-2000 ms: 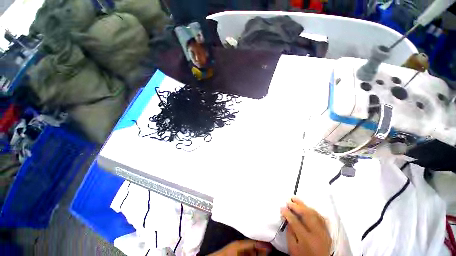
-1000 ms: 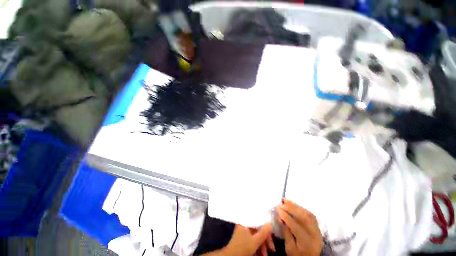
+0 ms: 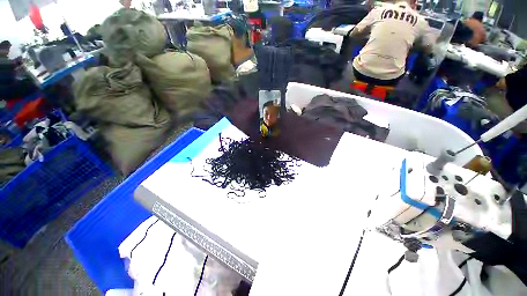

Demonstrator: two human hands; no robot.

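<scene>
A white fabric panel (image 3: 312,254) lies on the white table and runs off the bottom edge of the picture. A narrow black cord (image 3: 353,263) runs down it in a nearly straight line, from left of the machine's needle area to the bottom edge. The white sewing machine head (image 3: 430,193) with a blue stripe stands at the right. A curly pile of black cords (image 3: 248,166) lies on the table's left part. Neither of my hands is in view.
Panels with black lines (image 3: 167,254) hang over a blue bin (image 3: 95,237) below the ruler-marked table edge (image 3: 196,234). A phone (image 3: 269,113) stands behind the cords. A white tub (image 3: 427,121), sacks (image 3: 115,107) and a seated person (image 3: 387,43) are beyond.
The camera view has tilted up, so the table and machine sit lower and more of the factory floor shows. Both hands, earlier at the panel's lower edge, are out of the picture.
</scene>
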